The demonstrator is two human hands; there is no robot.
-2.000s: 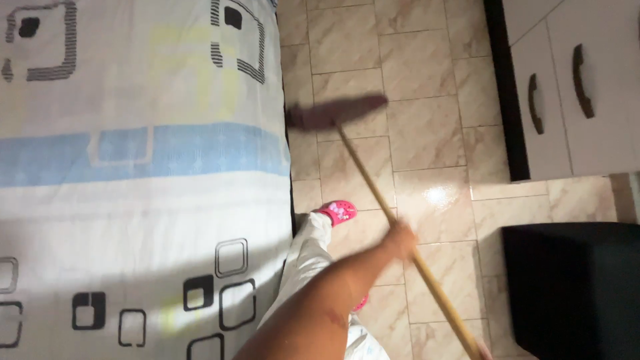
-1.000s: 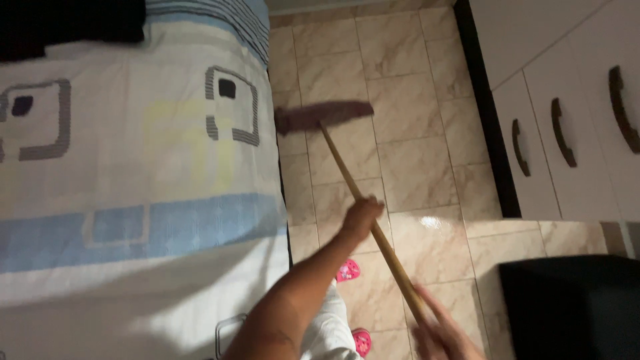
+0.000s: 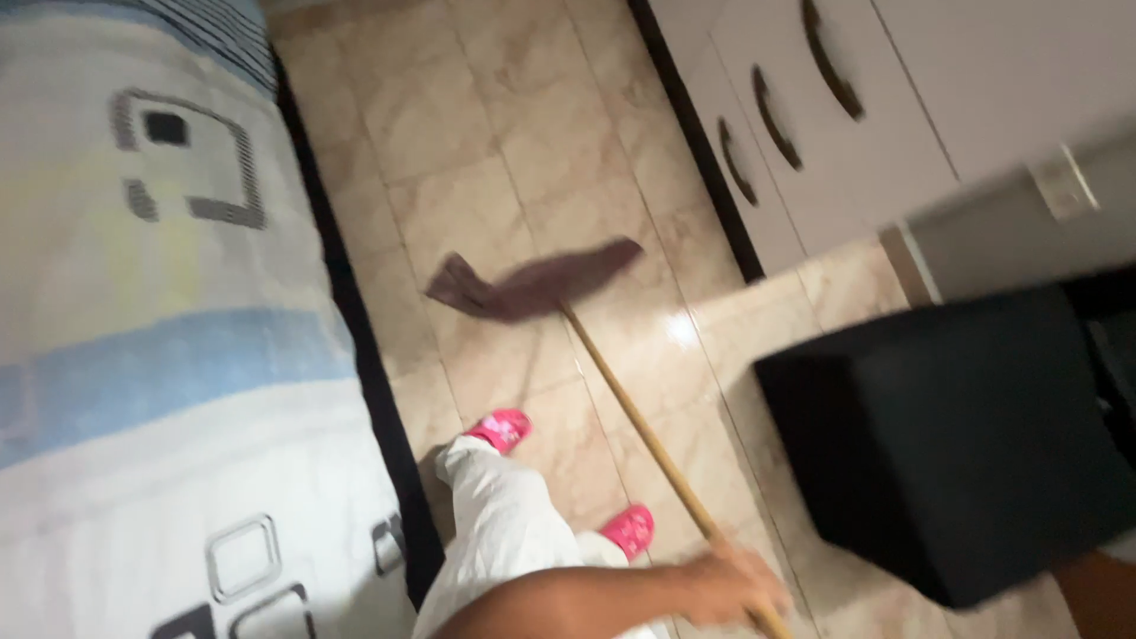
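Note:
My left hand (image 3: 737, 581) is closed around a wooden pole (image 3: 652, 435) near the bottom edge, with the forearm reaching in from the lower middle. At the pole's far end a dark purplish-brown cloth (image 3: 541, 284) lies over the head on the tiled floor (image 3: 444, 133). The cloth is slightly blurred, and one end of it is folded out to the left. It hides the head beneath it. My right hand is not in view; the upper end of the pole runs out of the frame.
A bed with a patterned sheet (image 3: 177, 426) runs along the left. White drawers with dark handles (image 3: 825, 62) stand at the upper right, and a black box-like piece (image 3: 932, 444) below them. My feet in pink shoes (image 3: 501, 430) (image 3: 628, 531) stand between bed and pole.
The cloth-covered head has moved away from the bed's edge, out over the tiles. My left hand is lower in the view, and my right hand, seen on the pole earlier, has left the frame.

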